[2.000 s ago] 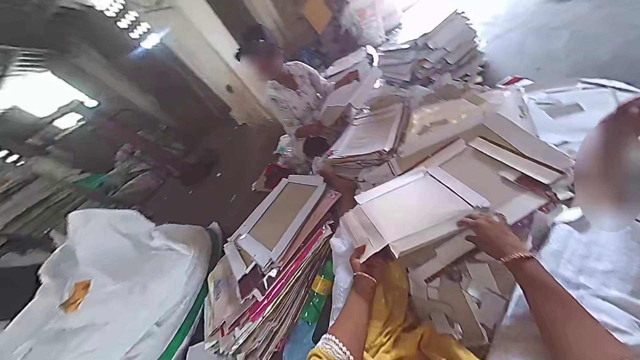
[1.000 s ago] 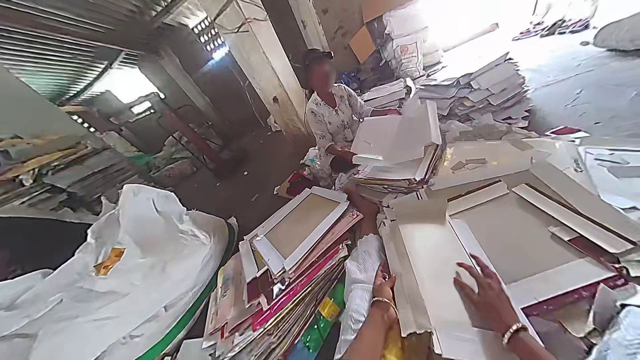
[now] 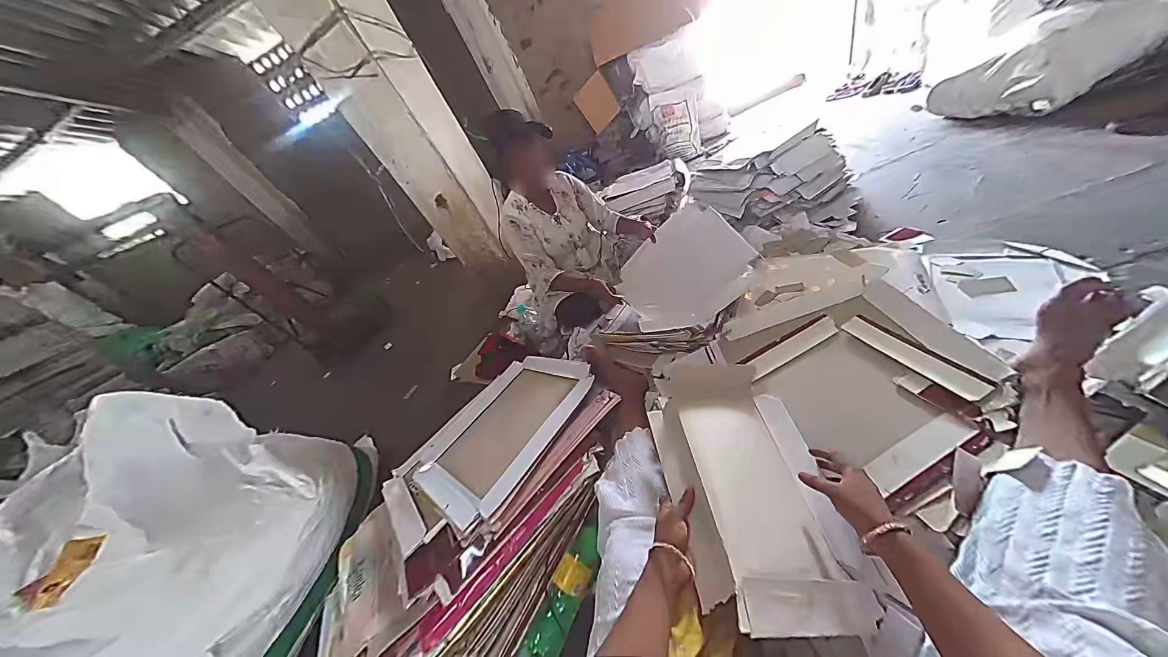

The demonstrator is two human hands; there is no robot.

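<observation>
A folded cardboard box sheet (image 3: 730, 465), pale on its face, lies over my lap with its side flaps partly turned up. My left hand (image 3: 673, 529) grips its left edge, thumb up. On the right, my right hand (image 3: 844, 488) rests with spread fingers at the sheet's right flap; whether it grips is not clear. Beyond that hand lies an opened flat box (image 3: 830, 401) with raised edge flaps. To the left of my left hand stands a stack of flattened cardboard (image 3: 511, 547), topped by a white-rimmed box piece (image 3: 502, 433).
Across from me a co-worker (image 3: 557, 228) holds a pale sheet (image 3: 689, 269) over another stack. A big white sack (image 3: 173, 538) is at the left, a green plastic bottle (image 3: 561, 593) beside the near stack. Cardboard piles (image 3: 785, 178) lie farther back; my bare feet extend on both sides.
The sheet under my hands, broad and flat two seconds ago, now looks narrower and folded. The co-worker's pale sheet has been lifted and tilted. The view has swung.
</observation>
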